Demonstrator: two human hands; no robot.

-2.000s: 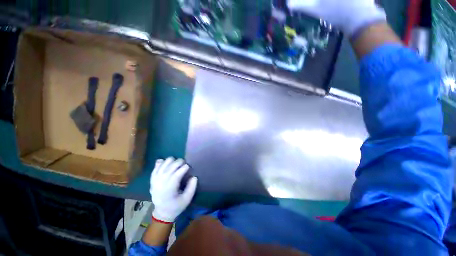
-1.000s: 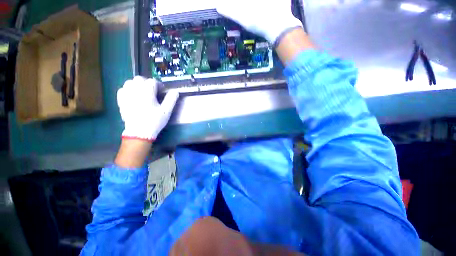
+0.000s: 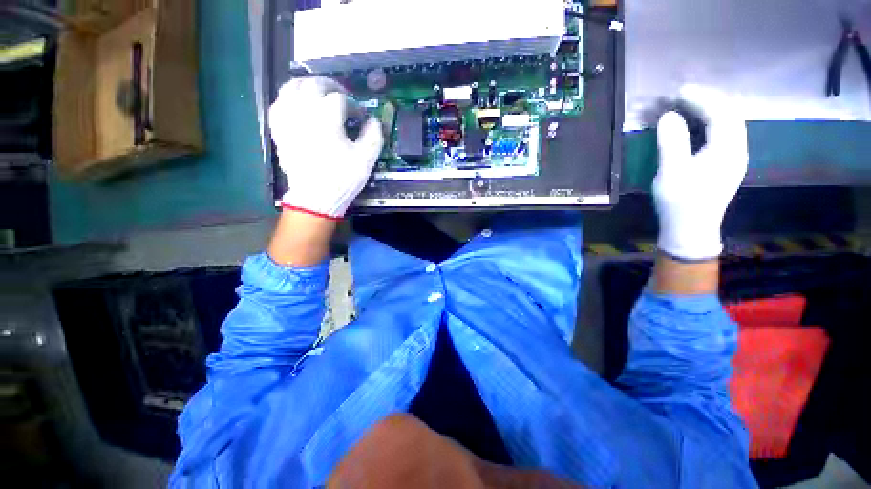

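Note:
A green circuit board [image 3: 411, 143] lies component side up in a black carrier [image 3: 583, 172] in front of me. A long silver-white heatsink [image 3: 430, 33] crosses its upper part. My left hand [image 3: 328, 151], in a white glove with a red cuff edge, is over the board's lower left corner, thumb and fingers apart. Its fingertips are partly hidden, so I cannot tell if they grip anything. My right hand [image 3: 702, 177], also white-gloved, is right of the carrier near the bench's front edge. Its thumb is apart from the fingers, and no held thing shows.
Dark-handled cutters [image 3: 848, 62] lie on the shiny metal sheet [image 3: 754, 48] at the right. A cardboard box [image 3: 172, 105] with dark sticks stands at the left. Red sheets [image 3: 778, 382] are in a black bin at the lower right. Another black bin [image 3: 86, 334] is at the lower left.
The carrier with the board has come closer to the front edge. My right hand has left the heatsink area and moved right. My left hand has moved from the carrier's corner onto the board's left end.

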